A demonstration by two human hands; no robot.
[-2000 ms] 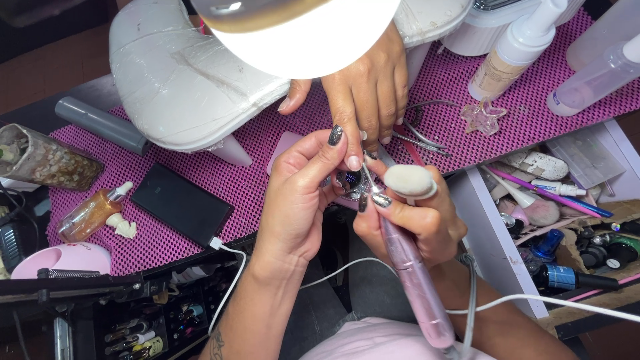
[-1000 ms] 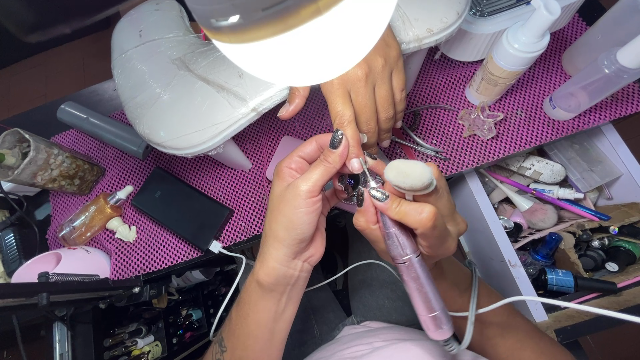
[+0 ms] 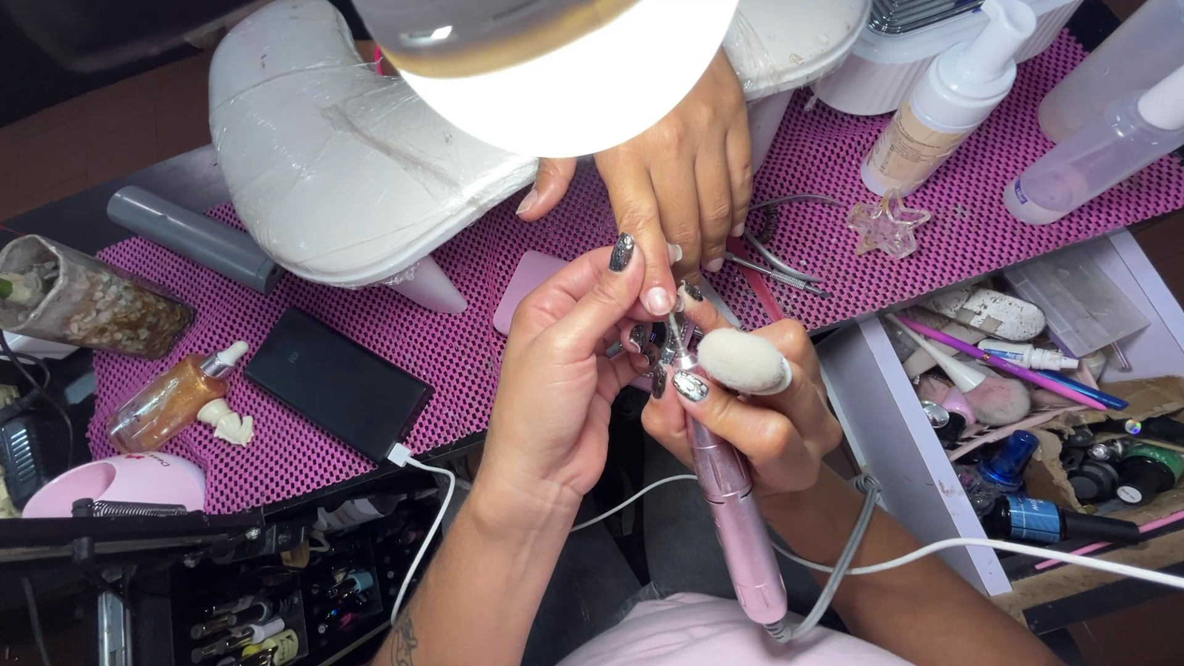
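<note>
My left hand (image 3: 564,370) grips one finger of another person's hand (image 3: 680,166), thumb on one side and fingers beneath. In my right hand (image 3: 777,416) is a pink electric nail drill (image 3: 735,518), held like a pen, its thin metal bit at the edge of that finger's nail (image 3: 658,300). A round brush with pale bristles (image 3: 743,361) is also held among my right fingers. Whether the bit touches the nail cannot be told. The other person's hand lies under a bright white lamp (image 3: 573,83).
A plastic-wrapped white armrest (image 3: 314,157) stands on the pink mesh mat (image 3: 462,370). A black power bank (image 3: 338,384), a dropper bottle (image 3: 171,402) and a grey cylinder (image 3: 192,239) lie left. Right are a pump bottle (image 3: 948,102) and an open drawer (image 3: 911,453) of brushes and polish bottles.
</note>
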